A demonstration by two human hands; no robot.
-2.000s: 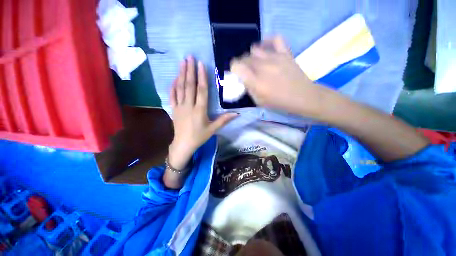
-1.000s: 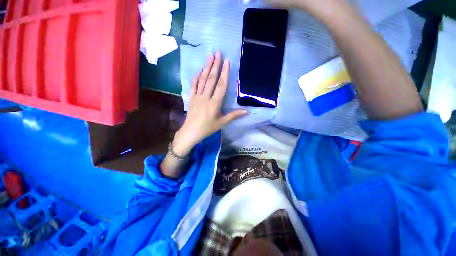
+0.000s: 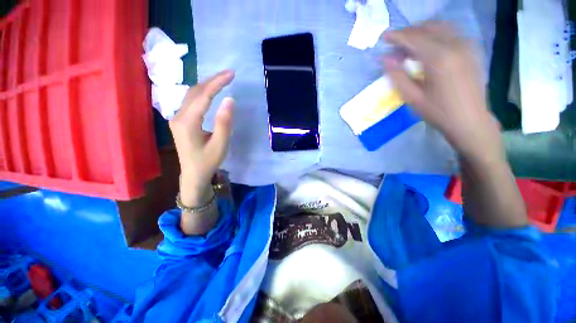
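The glossy black phone lies face up on the pale ribbed mat, in front of me. My left hand is raised left of the phone, thumb and fingers apart, holding nothing. My right hand is blurred, over the far end of the banded block with white, yellow and blue bands; whether it grips anything is not clear. A white wipe lies on the mat at the top, near my right fingertips.
A red compartment tray is at the left, with crumpled white wipes beside it. A brown box is below the bench edge. White film sheets lie at the far right; a red tray is below them.
My left hand has lifted off the mat and moved left of the phone. My right hand has come down to the banded block. The white wipe now lies apart from my hand.
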